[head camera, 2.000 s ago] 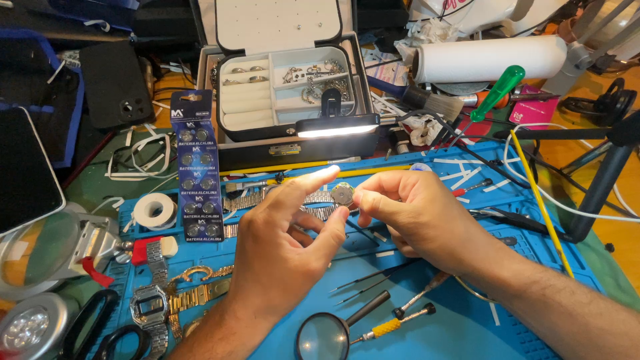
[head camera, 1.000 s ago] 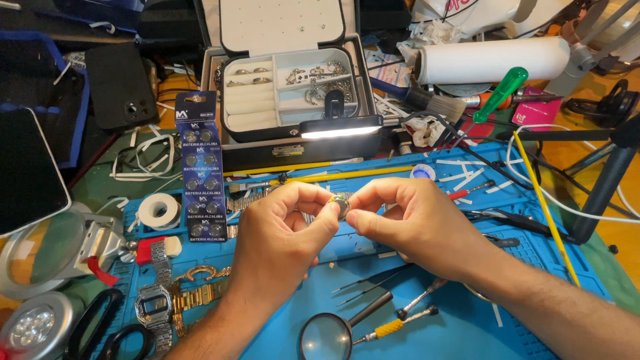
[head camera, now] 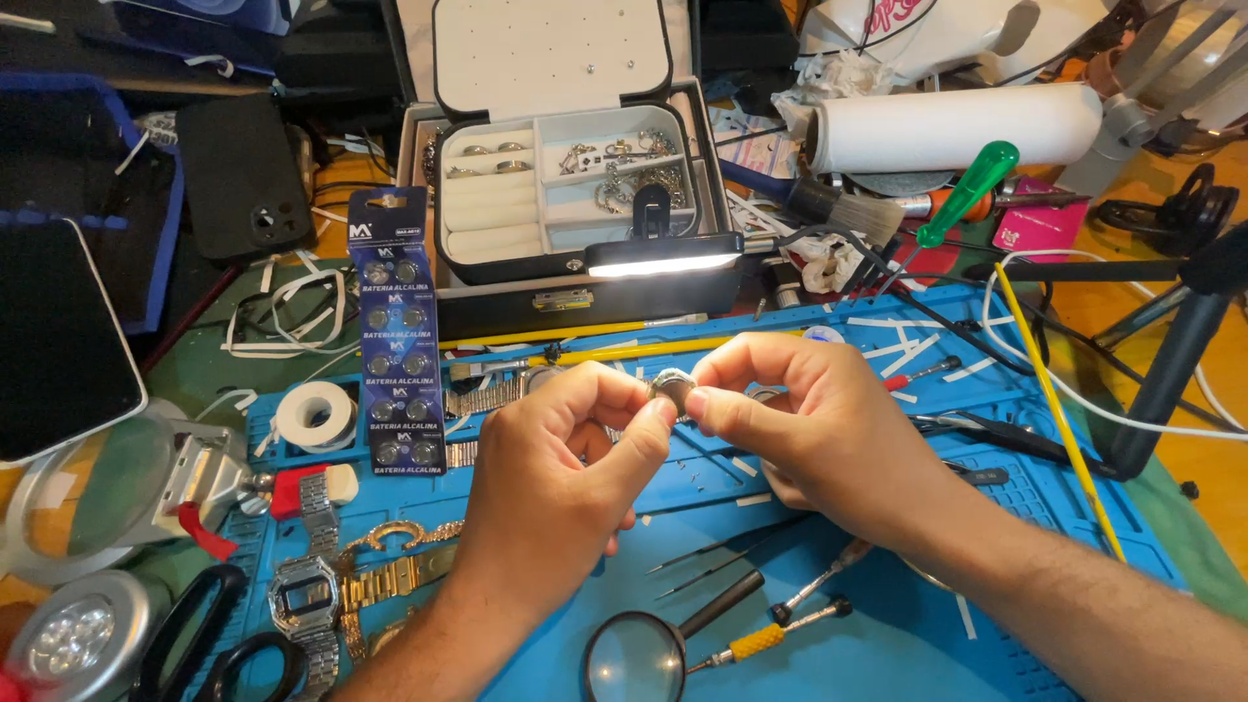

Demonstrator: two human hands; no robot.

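Between both hands, over the blue silicone work mat (head camera: 682,575), a small round metal watch part, likely a watch case (head camera: 673,387), is held up on edge. My left hand (head camera: 561,478) pinches its left rim with thumb and forefinger. The thumb and forefinger of my right hand (head camera: 809,429) grip its right side. Tweezers (head camera: 726,554), a magnifying glass (head camera: 636,655) and a yellow-handled screwdriver (head camera: 760,642) lie on the mat below. A silver digital watch (head camera: 304,595) and a gold watch bracelet (head camera: 400,580) rest left of my left hand. Another watch is partly hidden behind the hands.
Behind the mat stands an open jewelry box (head camera: 487,288) with a lit lamp (head camera: 665,261) before it. A button-cell blister card (head camera: 398,341), a white tape roll (head camera: 316,416) and scissors (head camera: 195,624) are at left. A black stand arm (head camera: 1160,370) and green screwdriver (head camera: 970,195) are at right.
The two hands have come together around the round part, which both now hold by its edges. Two seconds ago its round face showed near the right fingertips.
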